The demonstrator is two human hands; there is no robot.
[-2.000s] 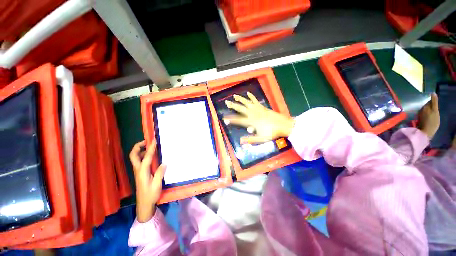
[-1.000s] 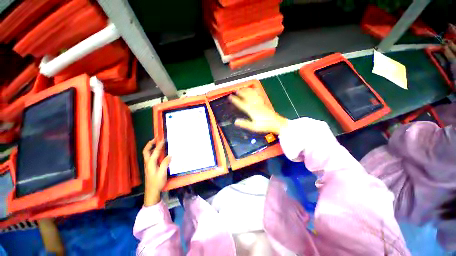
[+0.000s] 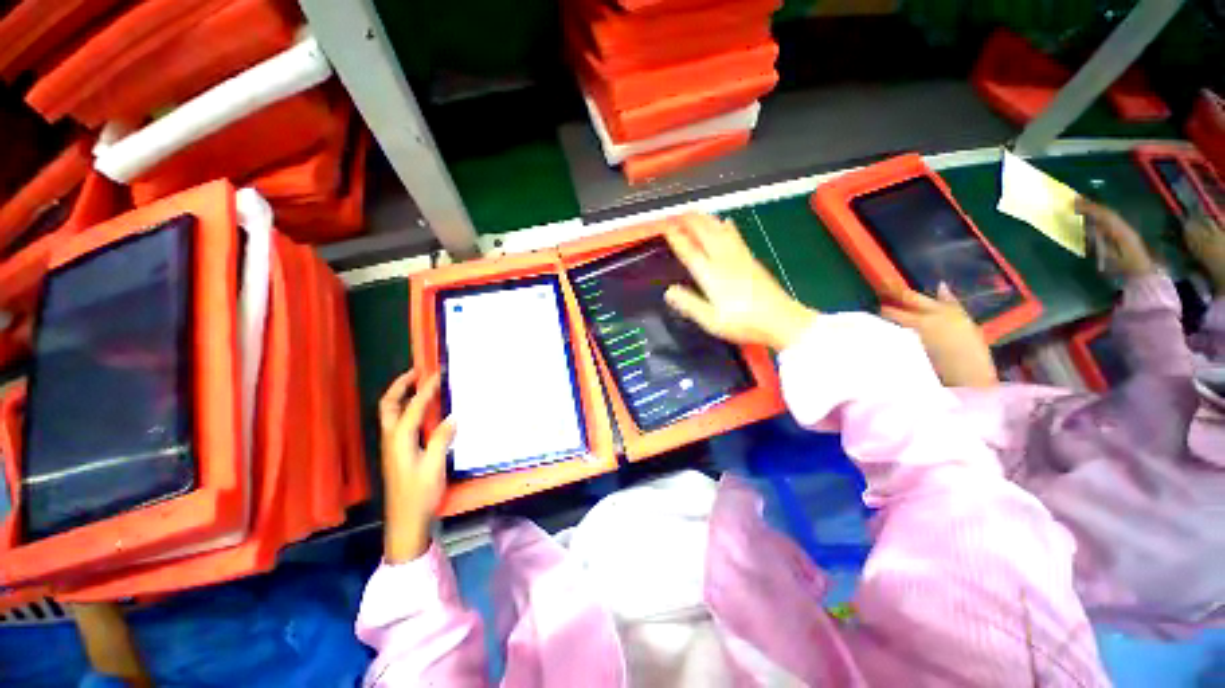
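Observation:
A tablet with a white screen (image 3: 515, 376) lies in an orange foam tray in front of me. My left hand (image 3: 414, 450) rests on that tray's left edge, thumb near the tablet's border. A second tablet (image 3: 658, 343) lies in the orange tray to its right, slightly tilted; its screen is black with green and white lines of small text. My right hand (image 3: 732, 285) is over this tablet's upper right part with fingers spread, the fingertips near the tray's top edge. Whether it touches the screen cannot be told.
A stack of orange trays topped by a dark tablet (image 3: 110, 376) stands at left. More orange trays (image 3: 678, 81) are piled behind. At right, another worker's hand (image 3: 940, 333) touches a trayed tablet (image 3: 934, 249); a further hand is by a pale yellow paper (image 3: 1041, 199).
The second tablet's screen has changed from icons to lines of text. My right hand has moved right and up. A neighbour's hand has come onto the right tray, another to the paper.

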